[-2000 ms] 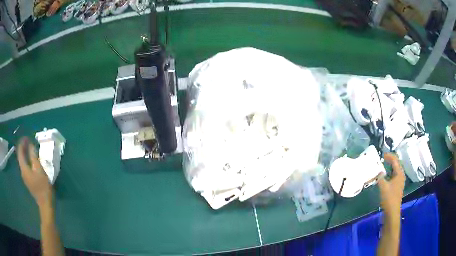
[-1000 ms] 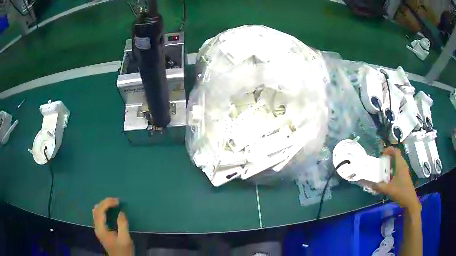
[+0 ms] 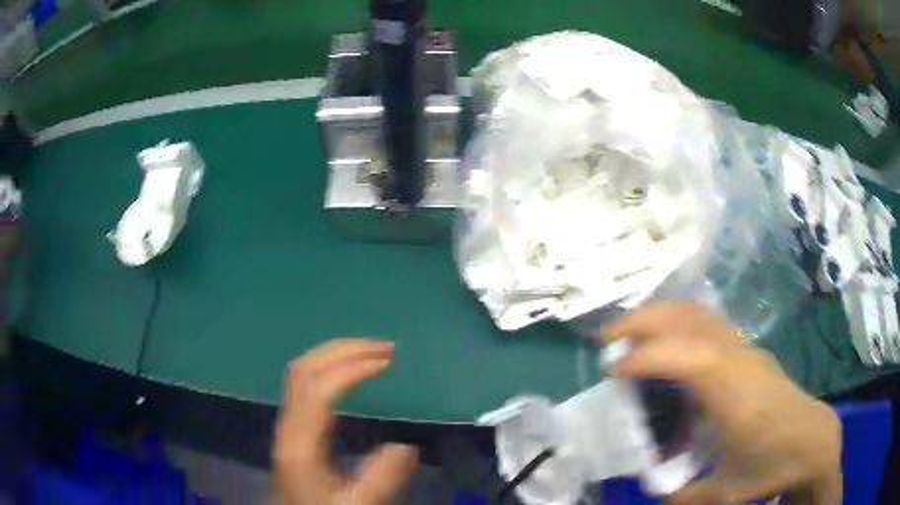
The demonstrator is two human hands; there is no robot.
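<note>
A white housing (image 3: 582, 439) with a round head and black cable is held in my right hand (image 3: 730, 395), over the bench's front edge. Its open side is mostly hidden and blurred. My left hand (image 3: 331, 424) is left of it, fingers curved apart and empty, not touching the housing. Another white unit (image 3: 158, 205) lies on the green bench at left, its cable tail (image 3: 148, 330) hanging over the front edge.
The electric screwdriver (image 3: 400, 108) hangs in front of the screw feeder (image 3: 345, 128). A large clear bag of white parts (image 3: 592, 197) stands right of it. Waiting units (image 3: 839, 222) are piled at far right. Part of a blue crate (image 3: 863, 449) shows below the bench edge.
My right hand has carried the housing from the right side of the bench toward the front middle. My left hand moved from the left unit toward it. The view has shifted.
</note>
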